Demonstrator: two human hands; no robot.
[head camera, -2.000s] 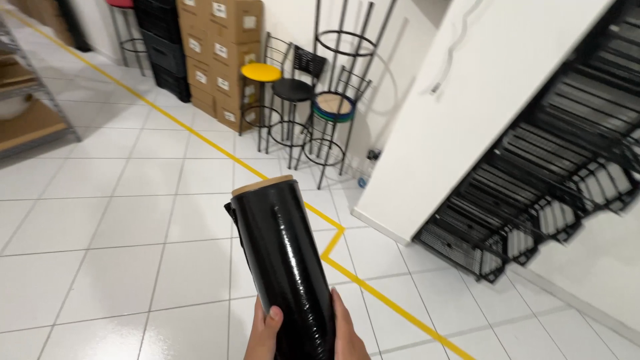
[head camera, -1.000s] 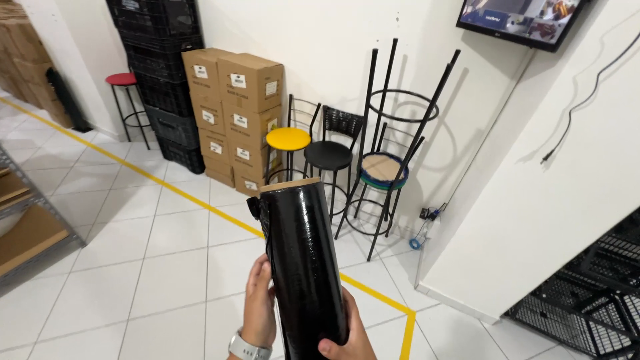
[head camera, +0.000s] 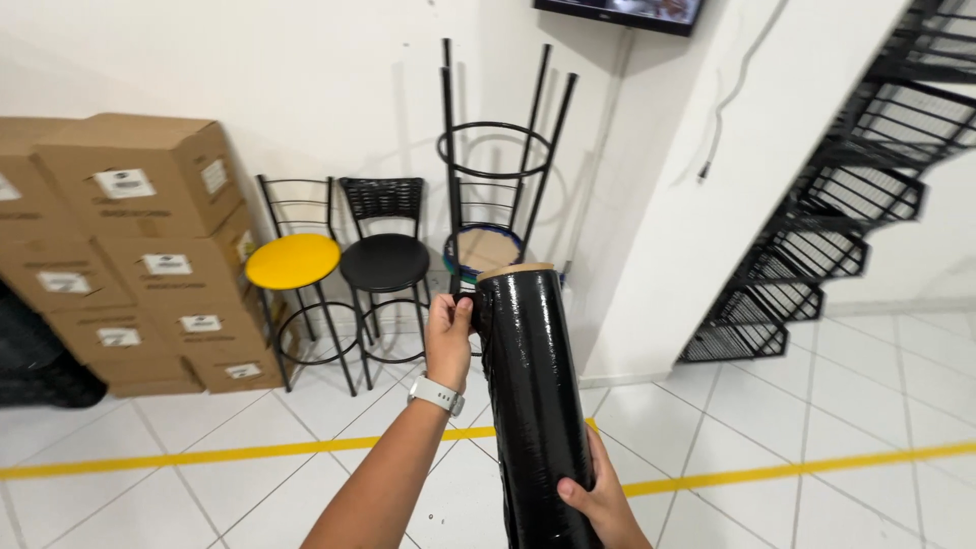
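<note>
A large roll of black stretch film (head camera: 534, 396) is held up nearly upright in front of me, its cardboard core edge showing at the top. My left hand (head camera: 450, 335), with a pale watch on the wrist, pinches a bunched end of the film between thumb and fingers at the roll's upper left edge. Lower down, my right hand (head camera: 598, 488) grips the roll from the right, thumb across its front. The roll hides part of that hand's fingers and the bottom of the roll is out of view.
Stacked cardboard boxes (head camera: 145, 267), a yellow-seated stool (head camera: 293, 261), a black-seated stool (head camera: 385, 262) and stacked stools (head camera: 484, 250) stand along the wall. Yellow tape (head camera: 328, 445) crosses the tiled floor. A black metal spiral staircase (head camera: 823, 221) is at the right, a screen (head camera: 621, 11) above.
My left hand has moved from the roll's lower left side to the film's loose bunched end near the top. The right hand still holds the roll low. The view has turned considerably.
</note>
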